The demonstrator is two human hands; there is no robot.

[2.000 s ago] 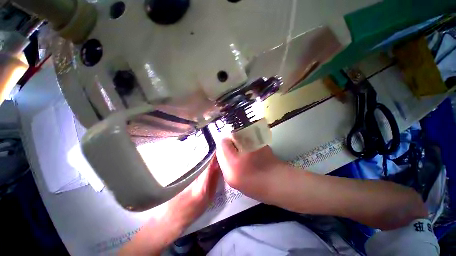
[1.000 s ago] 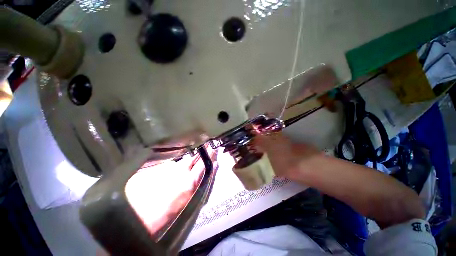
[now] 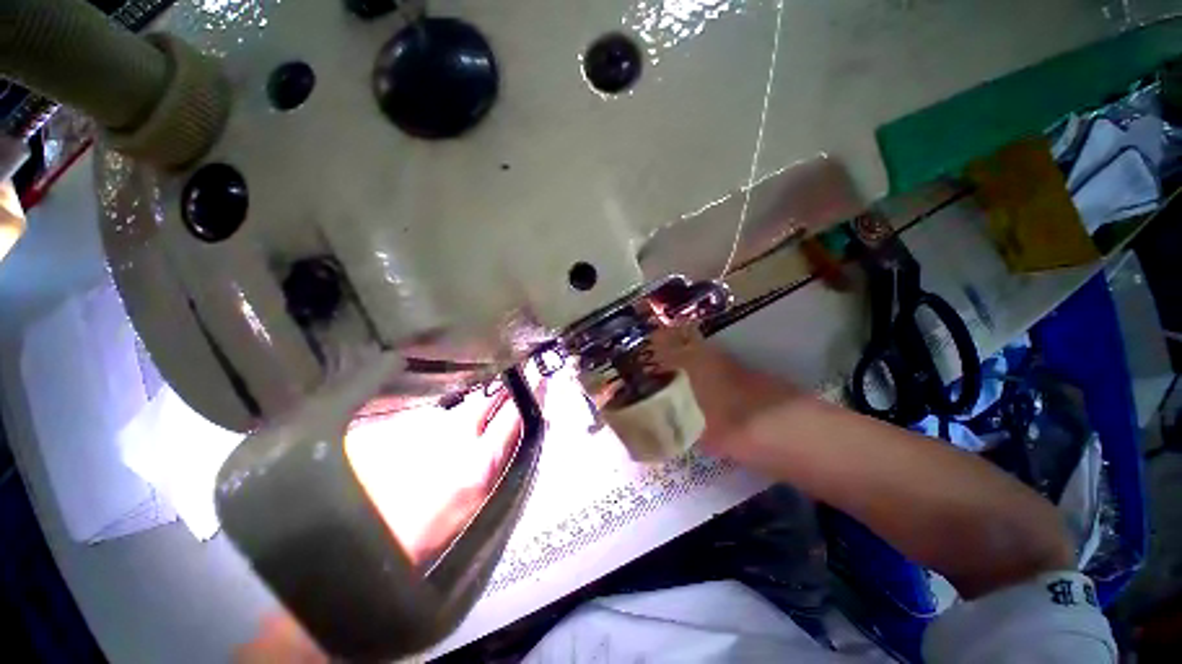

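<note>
The cream sewing machine head (image 3: 428,234) fills the upper view, with dark tension discs (image 3: 635,344) and a white knob (image 3: 655,415) at its lower front. A pale curved loop (image 3: 292,506) is large and near. My left hand (image 3: 447,499) shows partly through the loop, washed out by lamp glare; its fingers point toward the needle area. My right hand (image 3: 700,376) is behind and beside the tension discs, its fingertips hidden. Glare hides any piece under the hands, so I cannot tell what they hold.
A stack of white cut pieces (image 3: 91,415) lies at the left. Black-handled shears (image 3: 914,337) lie right of the machine. A blue bin (image 3: 1102,389) with cloth and plastic stands at the right. A printed ruler (image 3: 596,512) runs along the table front. The lamp glows at the left edge.
My right hand has moved from below the white knob up and right, behind the tension discs. My left hand has moved left, inside the loop. The machine head looks nearer and lower in view.
</note>
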